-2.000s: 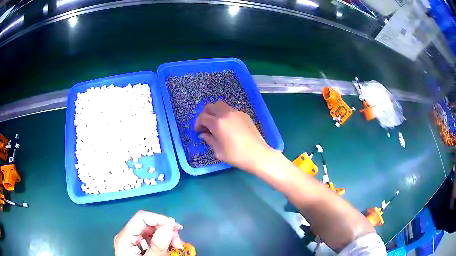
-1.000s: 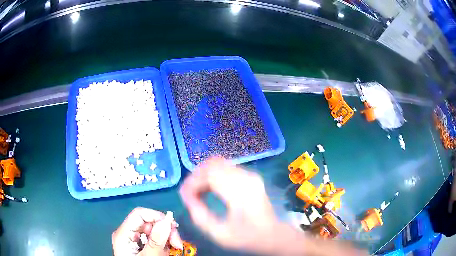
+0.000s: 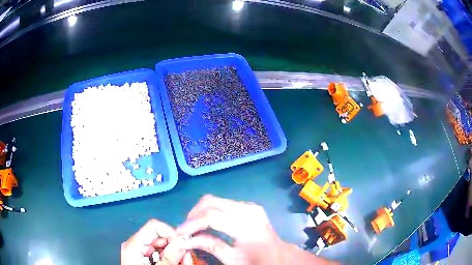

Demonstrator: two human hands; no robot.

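My left hand is at the bottom edge, fingers curled around an orange connector housing, of which only a small part shows. A small white piece also shows between its fingers. My right hand is beside it, slightly blurred, its fingertips touching the left fingertips over the housing. Whether the right fingers pinch a tiny part is hidden. The blue tray of white parts and the blue tray of dark parts lie side by side beyond my hands.
Several orange housings with wire leads lie right of my hands, another farther right. More housings are at the left edge. A clear plastic bag lies at the back right. A metal rail crosses behind the trays.
My right hand has moved from the dark-parts tray down to my left hand, and their fingertips now meet. My left hand has stayed at the bottom edge.
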